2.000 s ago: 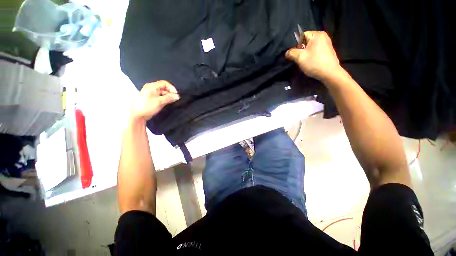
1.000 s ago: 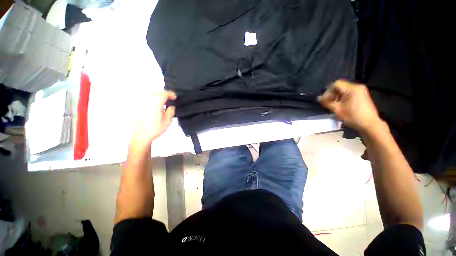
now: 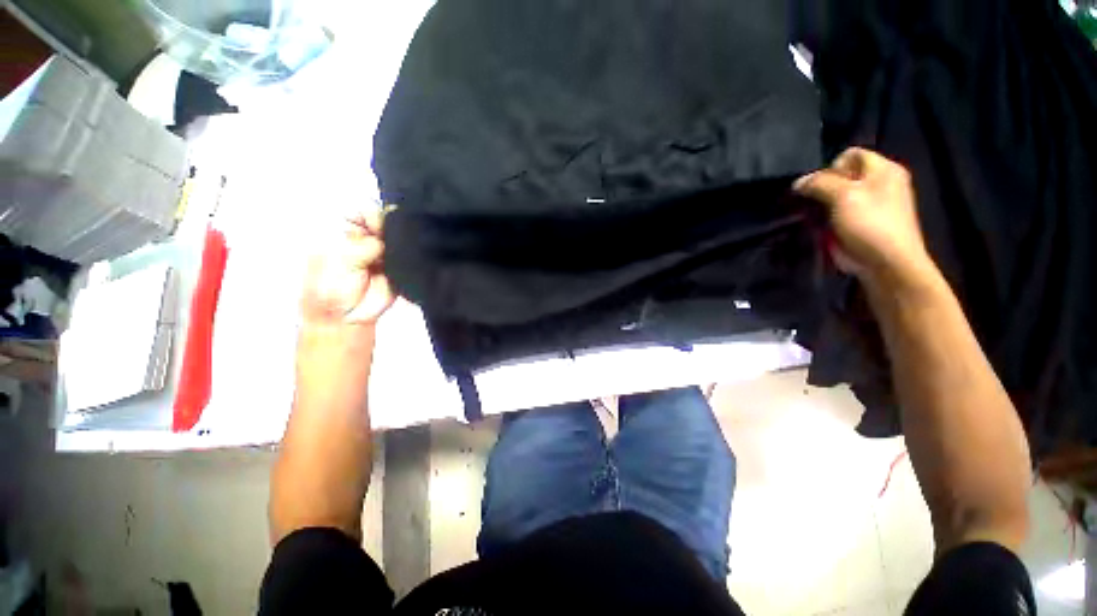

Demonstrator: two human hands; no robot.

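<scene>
A large black garment (image 3: pixel 602 108) lies spread on the white table in front of me, with a folded band along its near side. My left hand (image 3: pixel 351 271) holds the left end of the fold between its fingers. My right hand (image 3: pixel 860 211) pinches the right end of the same fold. Something red, perhaps the handle of the thread snips (image 3: pixel 830 244), shows under my right hand; no blades are visible. A narrow black strap (image 3: pixel 468 396) hangs from the garment's left corner over the table edge. A small white label (image 3: pixel 742 304) shows on the near band.
More black cloth (image 3: pixel 974 157) is heaped on the right and overhangs the table. On the left lie a red strip (image 3: pixel 201 331), a white card stack (image 3: pixel 118 337) and grey-white stacked blocks (image 3: pixel 90 157). A clear bluish plastic container (image 3: pixel 247 42) stands at the upper left.
The near part of the garment has been folded upward between my hands, covering most of the white square. The snips' blades, seen earlier at my right hand, no longer show.
</scene>
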